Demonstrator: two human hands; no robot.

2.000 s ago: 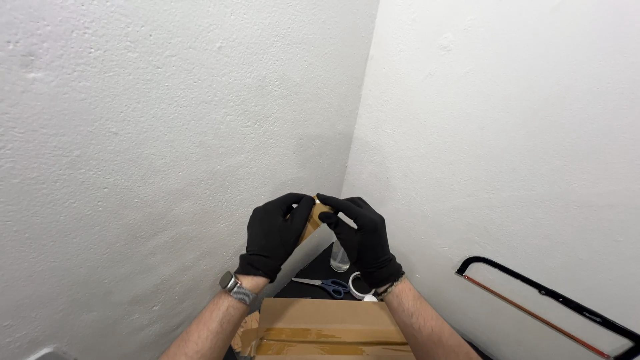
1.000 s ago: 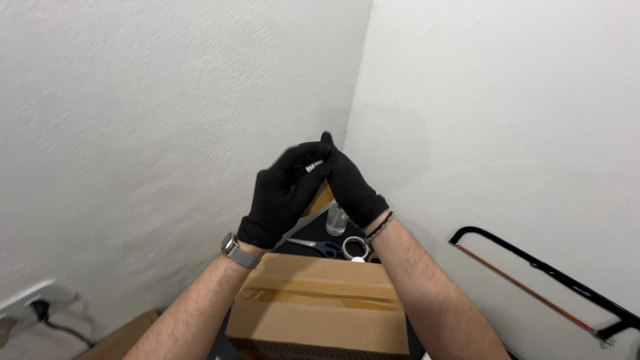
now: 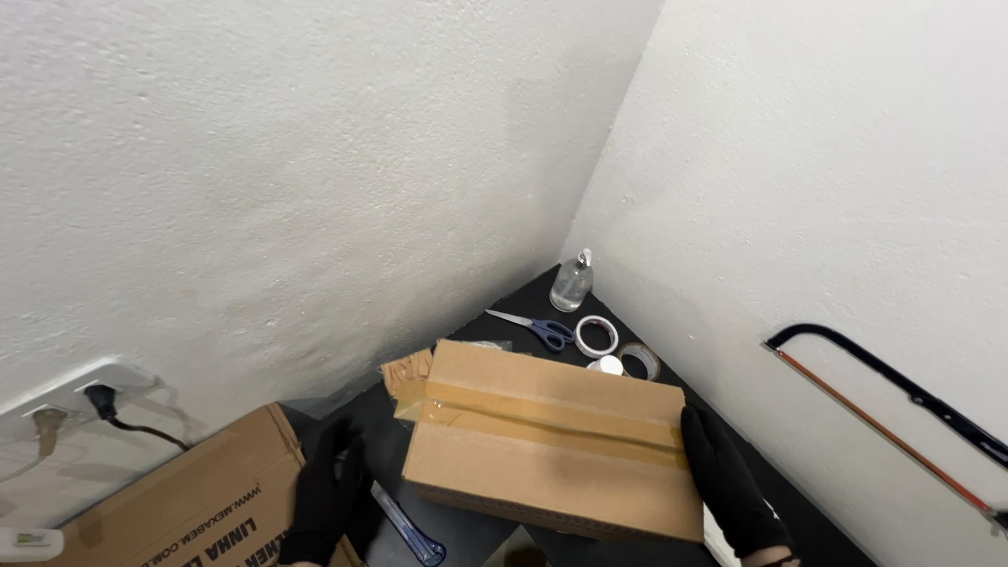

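A closed cardboard box (image 3: pixel 543 488) lies on the black tabletop (image 3: pixel 472 535), with brown packing tape along its top seam and a loose piece of tape at its left end. My right hand (image 3: pixel 720 472), in a black glove, rests flat against the right end of the box. My left hand (image 3: pixel 327 484), gloved too and slightly blurred, is off to the left of the box with fingers apart and nothing seen in it. Between that hand and the box lies a utility knife with a blue translucent handle (image 3: pixel 409 528).
Behind the box are blue-handled scissors (image 3: pixel 543 331), a white tape roll (image 3: pixel 596 337), a brown tape roll (image 3: pixel 639 361), a white cap (image 3: pixel 608 365) and a clear pump bottle (image 3: pixel 571 283). A larger carton (image 3: pixel 213 488) stands left, below a wall socket (image 3: pixel 71 402). A hacksaw (image 3: pixel 882 378) hangs right.
My hands, together above the box earlier, have come apart and down to either side of it. The box sits turned at a different angle. The view has shifted.
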